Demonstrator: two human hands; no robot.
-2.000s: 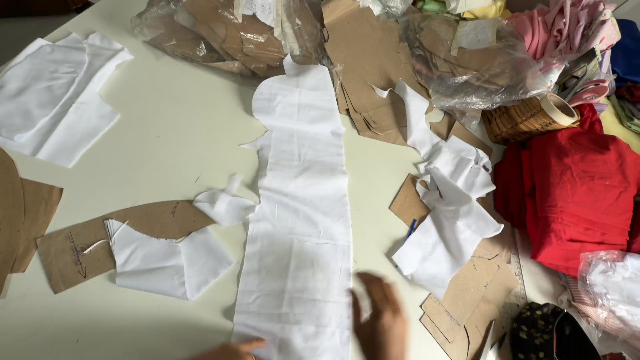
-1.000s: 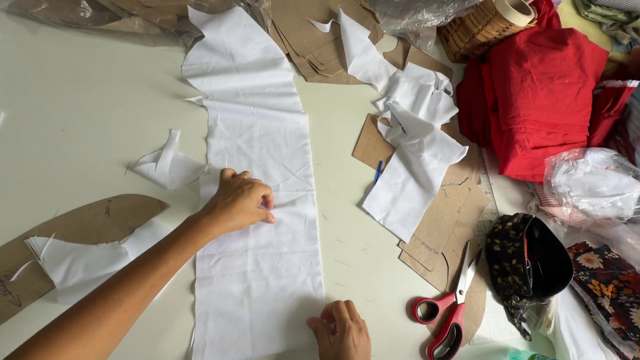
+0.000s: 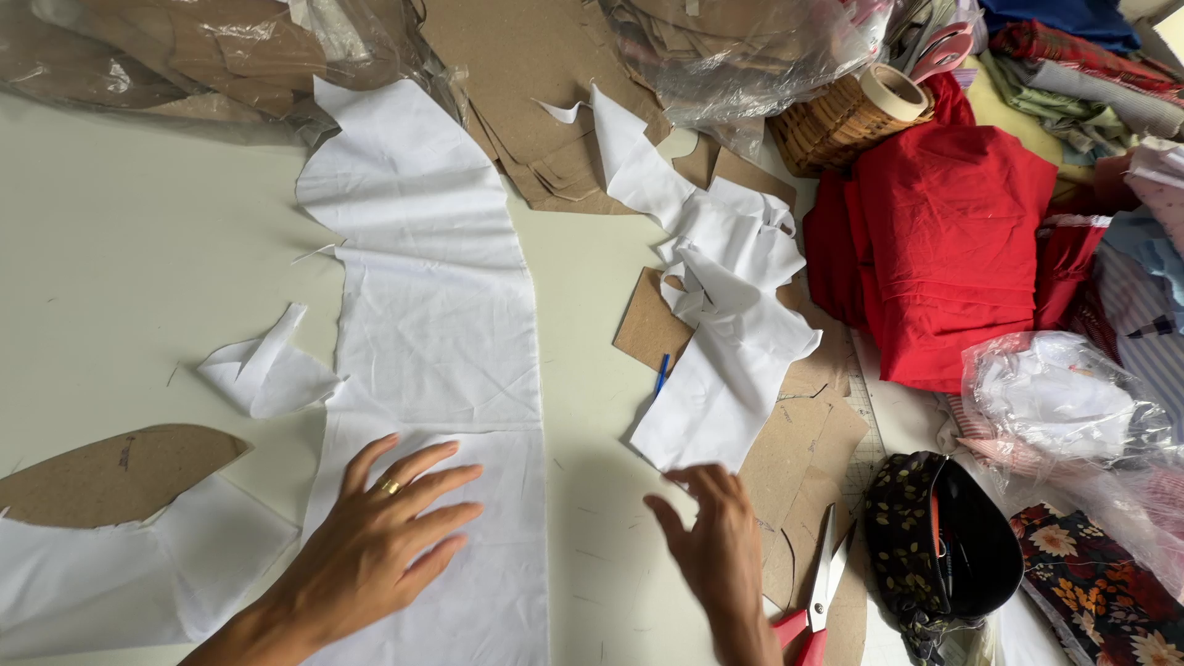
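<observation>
A long strip of white fabric (image 3: 435,333) runs from top to bottom of the head view, creased across its upper part. My left hand (image 3: 398,527), with a ring on one finger, is spread over the strip's lower part, palm down and holding nothing. To the right of the strip, my right hand (image 3: 712,546) hovers over the table with thumb and fingers apart and nothing between them. Just above it lies a crumpled white fabric piece (image 3: 712,398). Red-handled scissors (image 3: 818,606) lie partly spread, right of my right hand.
Brown card patterns (image 3: 546,102) and plastic bags of patterns (image 3: 213,65) line the back. A small white scrap (image 3: 268,370) and a curved card pattern (image 3: 120,472) lie left. Right are a wicker basket (image 3: 823,125), red fabric (image 3: 953,240) and an unzipped pouch (image 3: 906,546).
My left hand has gone from pinched on the strip to spread over its lower part. My right hand has lifted away from the strip's right edge and moved right.
</observation>
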